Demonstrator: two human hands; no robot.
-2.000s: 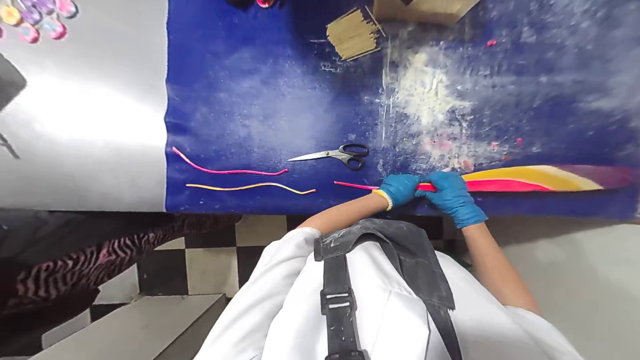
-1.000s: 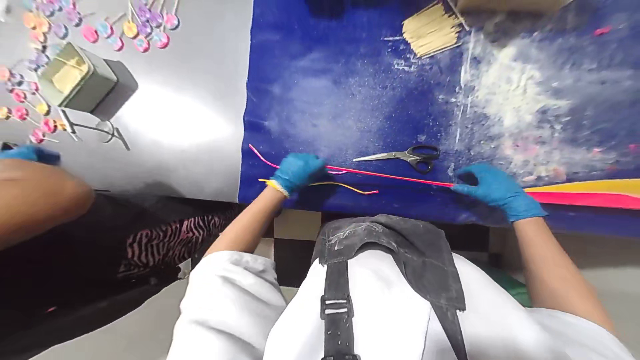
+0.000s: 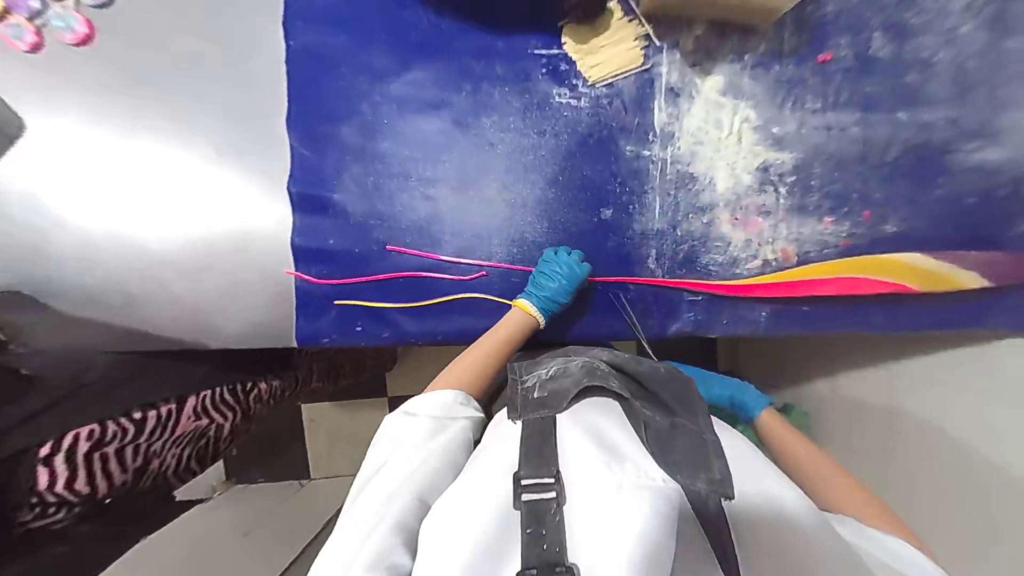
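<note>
My left hand (image 3: 556, 280), in a blue glove, is closed on the thin pink end of a long striped rope of soft, candy-like material (image 3: 832, 276), pink, yellow and purple, which widens to the right. A thin pink length (image 3: 456, 260) sticks out left of that hand. Below it lie a separate pink strand (image 3: 384, 278) and a yellow strand (image 3: 416, 303), whose right end reaches my left cuff. My right hand (image 3: 720, 390), also blue-gloved, is low by the table edge, partly behind the apron. It holds scissors (image 3: 636, 326); their thin blades point up-left, their handles are hidden.
A blue, powder-dusted mat (image 3: 480, 160) covers the table beside a shiny metal surface (image 3: 144, 160). A bundle of thin sticks (image 3: 608, 48) and a cardboard box (image 3: 720, 10) are at the back. Round lollipop-like pieces (image 3: 72, 28) lie top left. Zebra-patterned fabric (image 3: 144, 448) is lower left.
The scissors have left the mat and are now in my right hand, which has moved off the rope toward my body. My left hand holds the rope farther right relative to the loose strands.
</note>
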